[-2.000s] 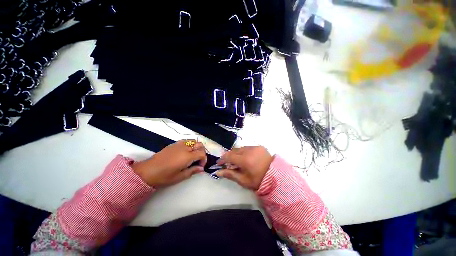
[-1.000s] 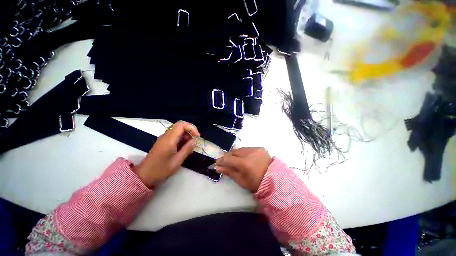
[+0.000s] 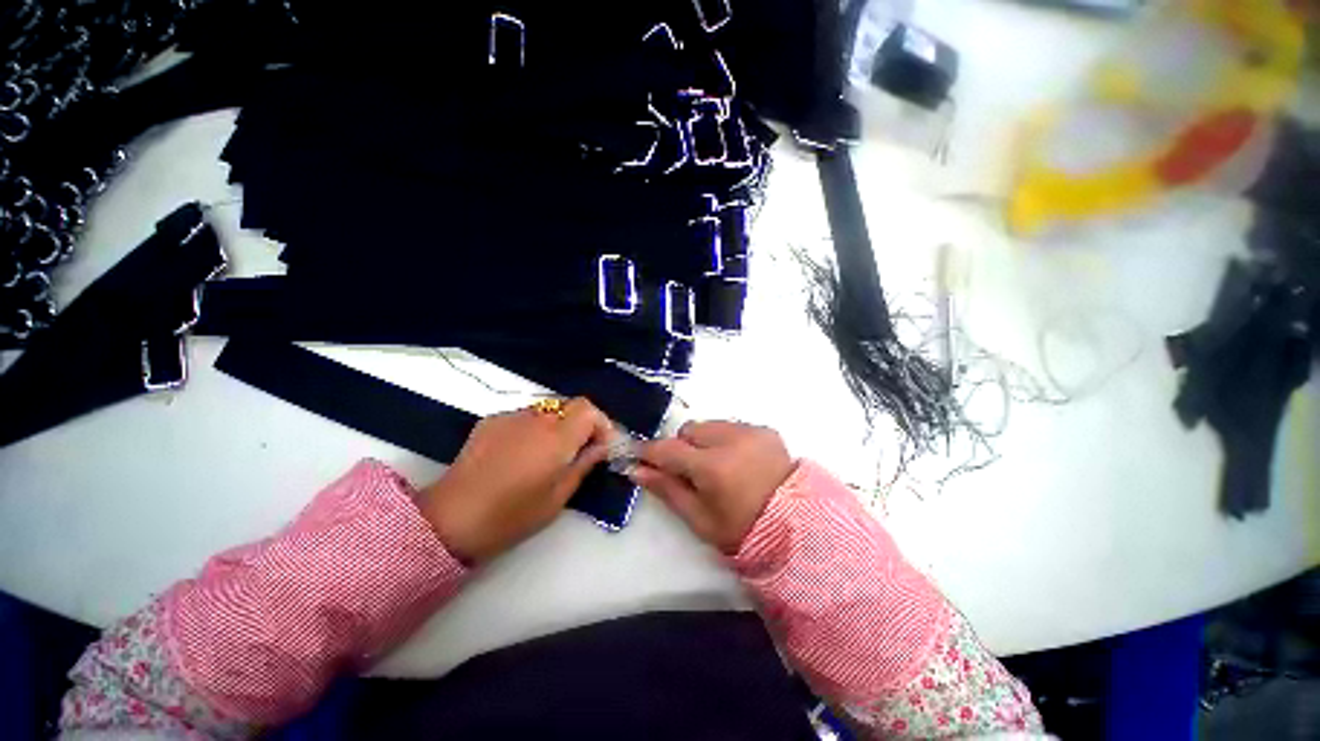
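A black strap (image 3: 348,400) lies diagonally on the white table, passing under my left hand (image 3: 530,466). Its squared end (image 3: 611,502) shows below my fingertips, with a thin pale outline. My left hand, with a gold-coloured ring, is bent over the strap, its fingertips close together; what they pinch is hidden. My right hand (image 3: 720,479) faces it from the right, thumb and fingers closed on a small silvery thing (image 3: 624,458), possibly thread snips. The fingertips of both hands nearly meet over the strap near its end.
A large pile of black straps (image 3: 434,188) with pale rectangular outlines lies beyond my hands. More straps (image 3: 109,311) lie left. A dark thread bundle (image 3: 905,379), a black box-like object (image 3: 915,65), a blurry yellow-and-red item (image 3: 1089,196) and black fabric pieces (image 3: 1248,384) are at right.
One second ago my left hand was raised, pinching near fine threads; it has come down and right to my right fingertips. The view has shifted slightly, and the strap end still lies below my hands.
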